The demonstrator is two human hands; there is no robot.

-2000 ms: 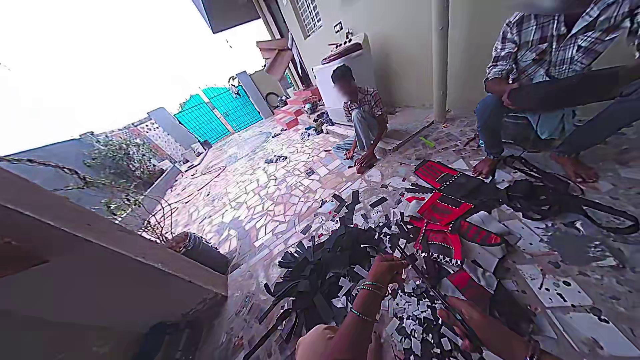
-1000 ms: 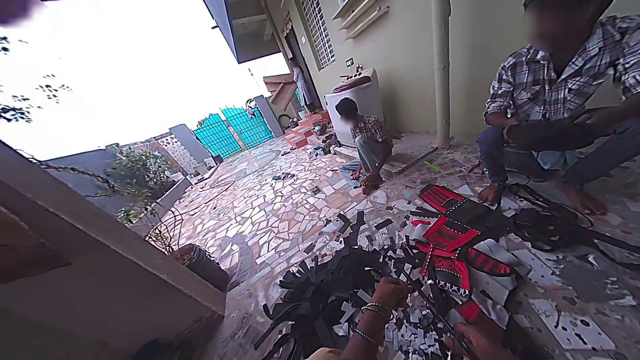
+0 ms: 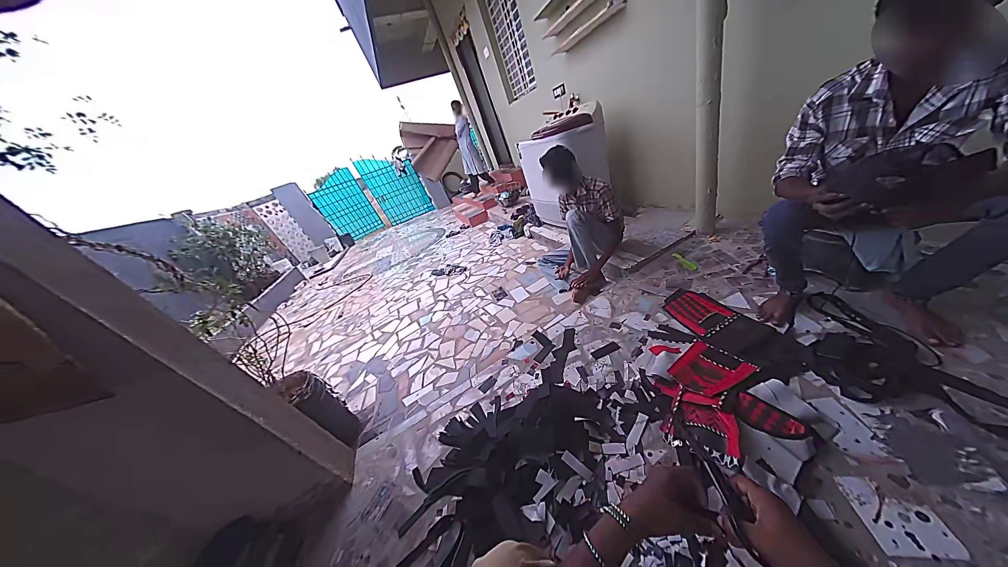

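My left hand (image 3: 669, 500), with bangles at its wrist, is low in the view; whatever lies between its fingers is too small to make out. Close beside it on the right, my right hand (image 3: 760, 512) grips dark scissors (image 3: 720, 480), whose blades point up and left. Left of my hands lies a heap of black fabric strips (image 3: 512, 457), with small white and black cut pieces (image 3: 575, 465) scattered around it. Beyond the scissors, red and black patterned fabric pieces (image 3: 713, 366) with pale trim lie on the floor.
A person (image 3: 890, 157) in a checked shirt sits at the right, holding a dark item. Another person (image 3: 587, 220) crouches near a washing machine (image 3: 567, 150). Farther back, a person (image 3: 468, 146) stands by a doorway. Black straps (image 3: 874, 354) lie at the right, and a low wall (image 3: 173, 362) borders the left.
A standing person by the doorway is now plainly in view. The person at the right has shifted the dark item held. The view has tilted up slightly.
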